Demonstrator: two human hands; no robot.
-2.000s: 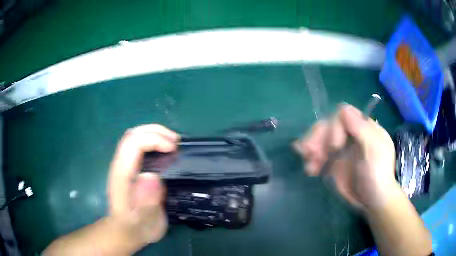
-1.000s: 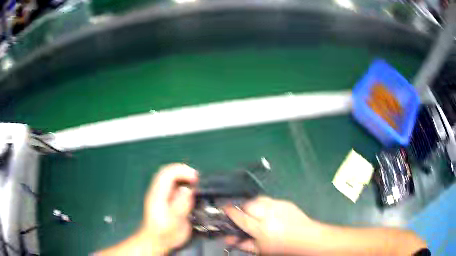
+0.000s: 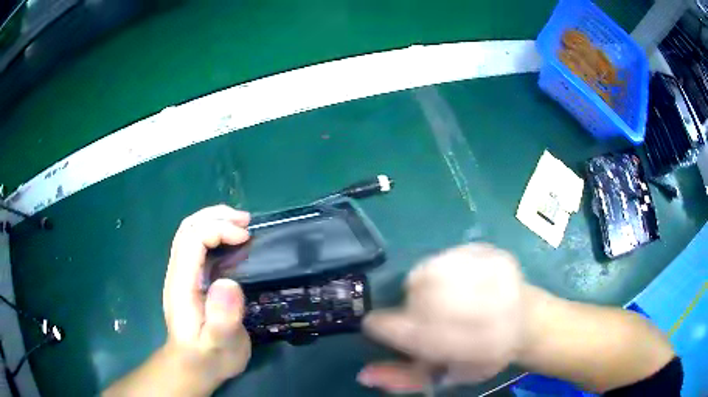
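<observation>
My left hand (image 3: 203, 287) grips the left end of a display unit, thumb below and fingers on top. Its glossy black screen panel (image 3: 303, 252) is tilted above the circuit board in its rear housing (image 3: 310, 307), which lies on the near side. The unit's black cable (image 3: 361, 190) runs out behind it to a pale metallic end. My right hand (image 3: 458, 318) is blurred beside the right end of the board, its fingertips near the board's corner. Whether it holds anything I cannot tell.
A blue basket (image 3: 557, 81) with orange-tan rubber bands stands at the back right. A cream backing card (image 3: 550, 198) and another circuit board unit (image 3: 622, 204) lie at the right. Black units (image 3: 674, 124) stand beyond. A white strip (image 3: 310, 92) crosses behind. Small cable ends (image 3: 50, 331) lie at left.
My right hand has drawn back rightward from the board it was touching a second ago. My left hand keeps its grip on the unit. The camera view has shifted.
</observation>
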